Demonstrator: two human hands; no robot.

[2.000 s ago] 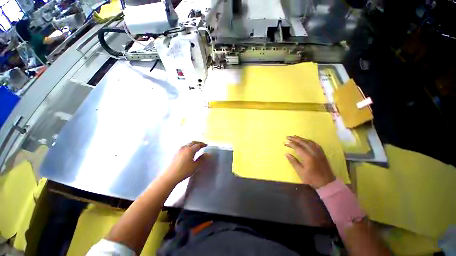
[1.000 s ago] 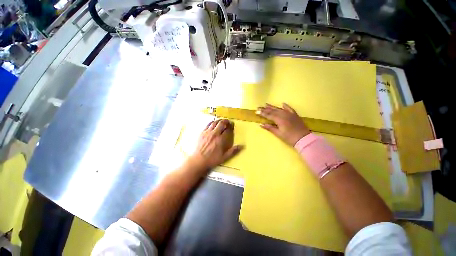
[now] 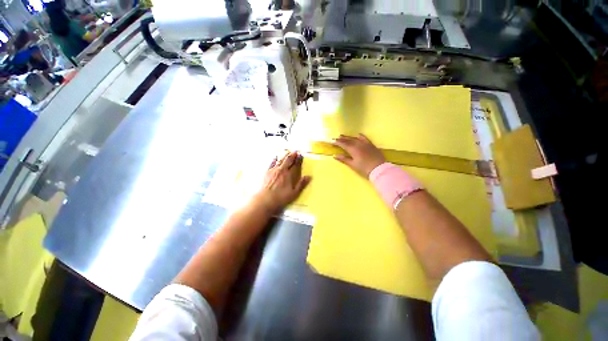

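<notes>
A large yellow bag panel [image 3: 400,220] with notched corners lies over a pale template [image 3: 550,240] on the silver machine table [image 3: 153,193]. A long dark-yellow strip [image 3: 433,160] crosses the panel. My left hand [image 3: 285,181] rests flat at the panel's left edge, near the strip's left end, with fingers apart. My right hand [image 3: 360,154] lies on the strip with its fingers stretched left; it grips nothing. An ochre flap [image 3: 523,166] with a pale pink tab sits at the template's right. The white sewing head [image 3: 263,86] stands just behind my left hand.
A metal rail [image 3: 387,66] runs behind the panel. Yellow sheets [image 3: 23,256] lie at the lower left, and more yellow material [image 3: 593,300] shows at the lower right. A black hose [image 3: 152,41] curves beside the head. A blue bin [image 3: 15,130] stands at far left.
Both hands have moved from the panel's front area up to the strip, which they still touch. Since a second ago they have shifted little; the view has moved.
</notes>
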